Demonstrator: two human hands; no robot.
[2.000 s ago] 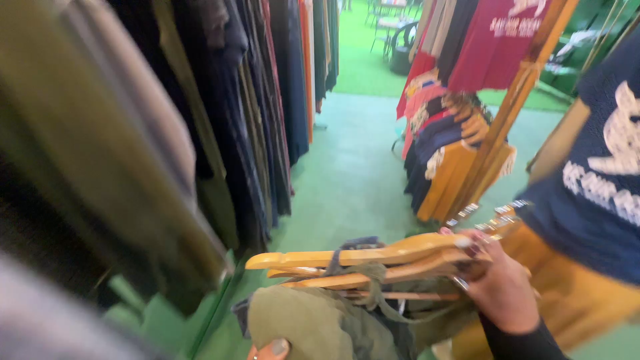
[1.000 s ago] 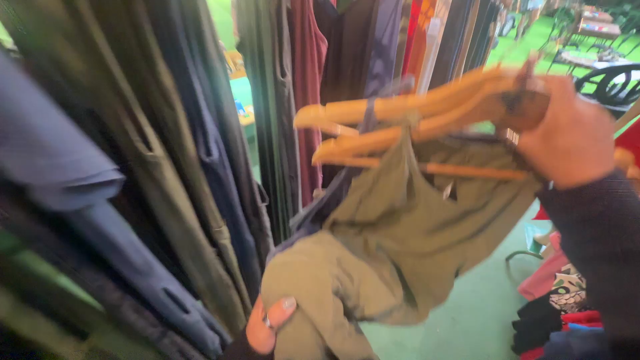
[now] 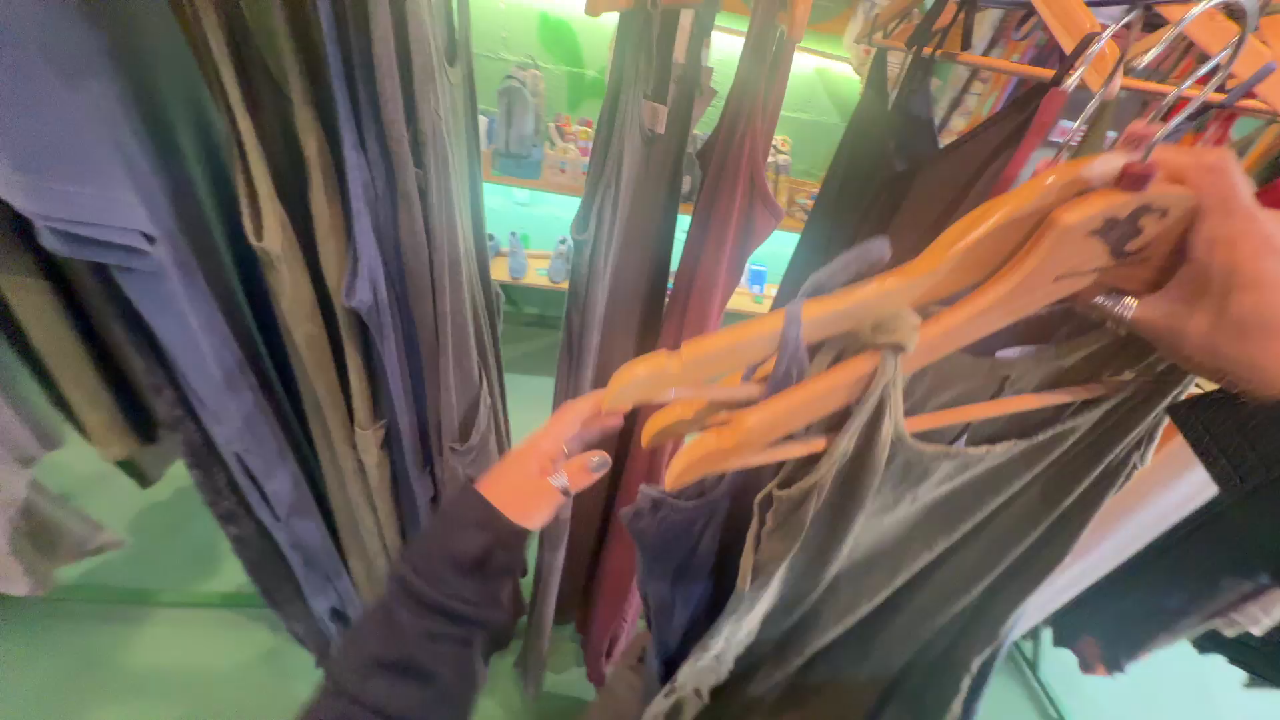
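My right hand (image 3: pixel 1215 265) grips several wooden clothes hangers (image 3: pixel 950 250) near their metal hooks, at the upper right. A grey-green strappy garment (image 3: pixel 900 520) hangs from the nearest hanger, its strap knotted around the wood. Behind it hangs a dark blue garment (image 3: pixel 680 550). My left hand (image 3: pixel 550 465), with rings, is at the left ends of the hangers, its fingers spread beside the farthest one; whether they touch it is unclear. Just beyond this hand are a grey garment (image 3: pixel 620 220) and a maroon garment (image 3: pixel 725 200) on the rack.
Long trousers and other garments (image 3: pixel 280 250) hang close together on the left. More wooden hangers with metal hooks (image 3: pixel 1190 60) crowd the upper right. Shelves (image 3: pixel 540 180) with shoes and a backpack (image 3: pixel 518 120) stand behind. Folded dark clothes (image 3: pixel 1180 600) lie at the lower right.
The view has turned left toward the rack. My left hand has let go of the grey-green garment it held below and is now up by the hanger ends. My right hand still holds the hangers.
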